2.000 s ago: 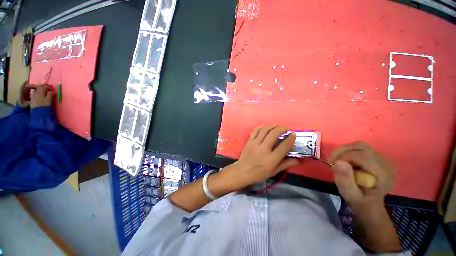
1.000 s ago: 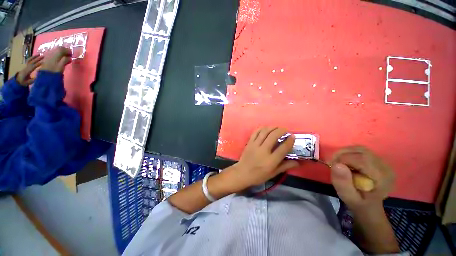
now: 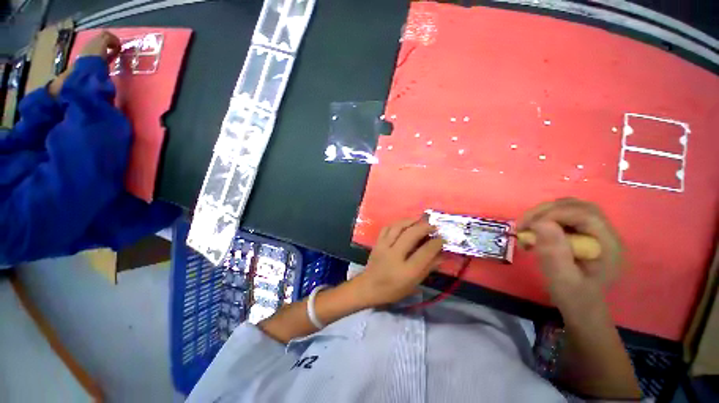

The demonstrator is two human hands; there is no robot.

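Observation:
A rectangular LED module (image 3: pixel 473 235) with a silvery board face lies near the front edge of the red work mat (image 3: pixel 489 71). My left hand (image 3: pixel 406 256) rests its fingers on the module's left end and holds it. Red lead wires (image 3: pixel 448 291) trail from it towards my lap. My right hand (image 3: pixel 574 244) grips the tan wooden handle of an awl (image 3: pixel 579 245); its metal tip is at the module's right end. Whether it touches cannot be told. A joined pair of thin white frame gaskets (image 3: pixel 653 152) lies at the mat's right.
White specks (image 3: pixel 463 138) are scattered on the mat. A clear plastic film (image 3: pixel 352 132) lies at its left edge. A shiny gasket carrier strip (image 3: pixel 246 130) lies on the dark bench. A blue crate (image 3: pixel 189 315) holds modules below. A coworker in blue sleeves (image 3: pixel 75 149) is at the left.
My left fingers have drawn back leftward, uncovering more of the module. The awl tip has moved from the module's lower edge to its right end. The view has shifted, and the coworker's hands have moved up.

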